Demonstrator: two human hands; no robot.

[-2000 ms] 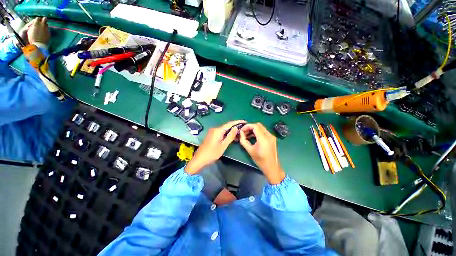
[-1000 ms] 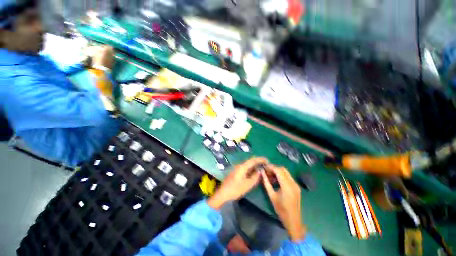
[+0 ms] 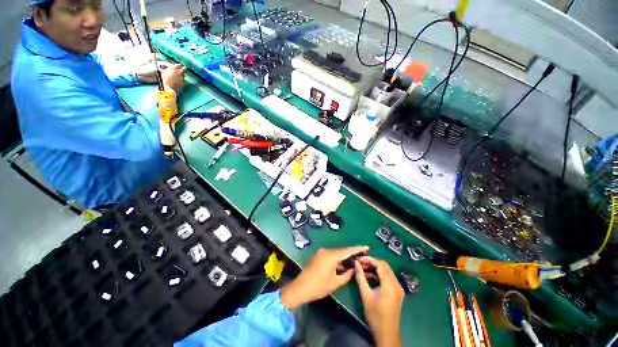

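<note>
A small dark module (image 3: 355,263) is held in the fingertips of both hands above the green mat; its details are mostly hidden by the fingers. My left hand (image 3: 324,274) grips it from the left. My right hand (image 3: 379,288) has its fingertips on its right side. Three dark-grey square housings (image 3: 398,244) lie in a row behind my hands, and one more dark unit (image 3: 408,282) lies just right of my right hand. A cluster of black squares with white faces (image 3: 301,218) lies left of them.
Orange electric screwdriver (image 3: 500,271), thin orange and white tools (image 3: 469,321) and round pot (image 3: 509,310) at right. White parts box (image 3: 306,177) with red-handled tool behind. Black tray (image 3: 146,247) with units at left, yellow clip (image 3: 274,267) at its corner. Co-worker (image 3: 88,129) at upper left. Cable crosses the bench.
The view has tilted up and swung left, so the bench sits lower and the co-worker's upper body shows. Both hands still hold the module together; the housings have not visibly moved on the mat.
</note>
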